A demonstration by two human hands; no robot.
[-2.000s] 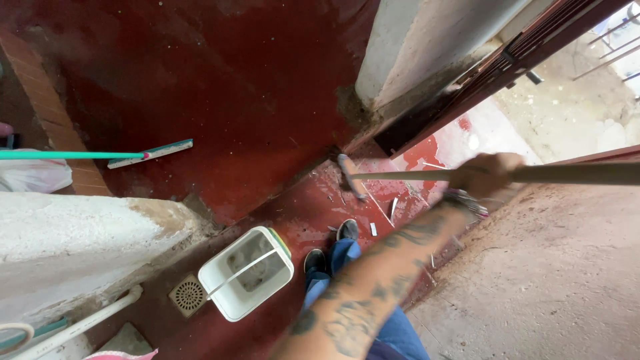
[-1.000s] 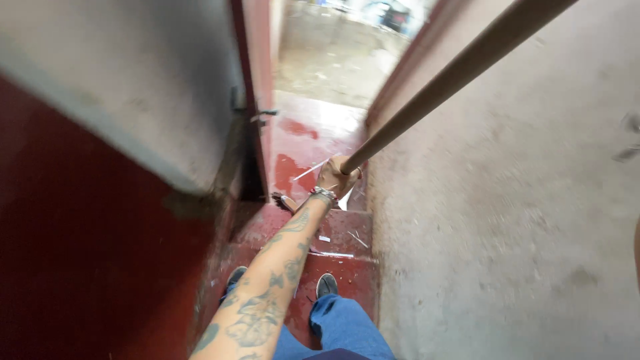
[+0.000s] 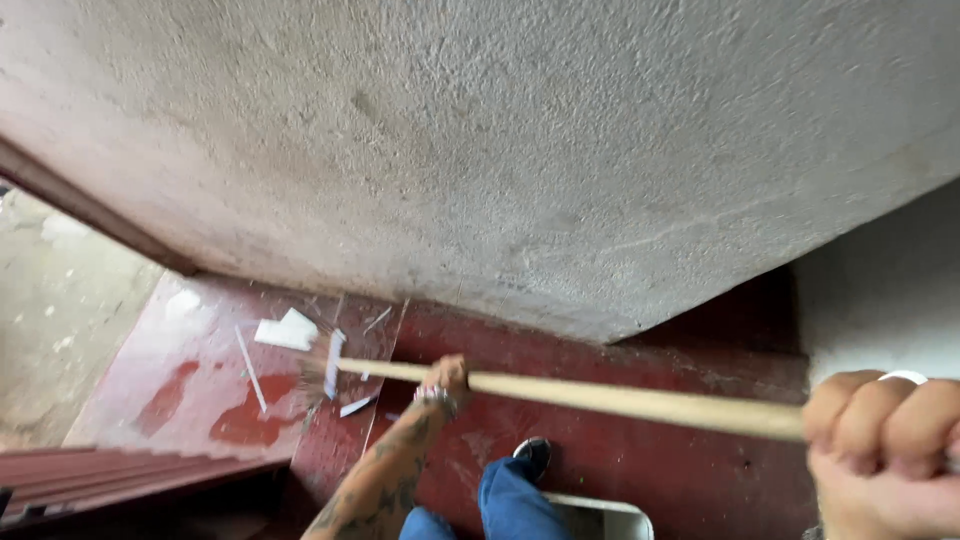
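Observation:
A broom with a pale wooden handle (image 3: 637,401) lies across the view, its brush head (image 3: 330,366) low on the red floor at the left. My left hand (image 3: 448,375), below a beaded bracelet and tattooed forearm, grips the handle nearer the brush. At the right edge my right hand (image 3: 885,427), with a white ring, is closed around the handle's upper end. White paper-like scraps (image 3: 289,330) lie just beyond the bristles, and thin white strips (image 3: 250,367) lie around them. The bristles are blurred.
A rough plaster wall (image 3: 480,150) runs along the far side, with a corner at right. A dark red door (image 3: 112,480) stands lower left. Wet patches (image 3: 251,412) mark the floor. A white bucket (image 3: 637,514) is beside my blue-trousered leg and shoe (image 3: 534,454).
The view has swung strongly, bringing the plaster wall across the top. My right hand is now visible on the broom handle, while my left hand remains around it.

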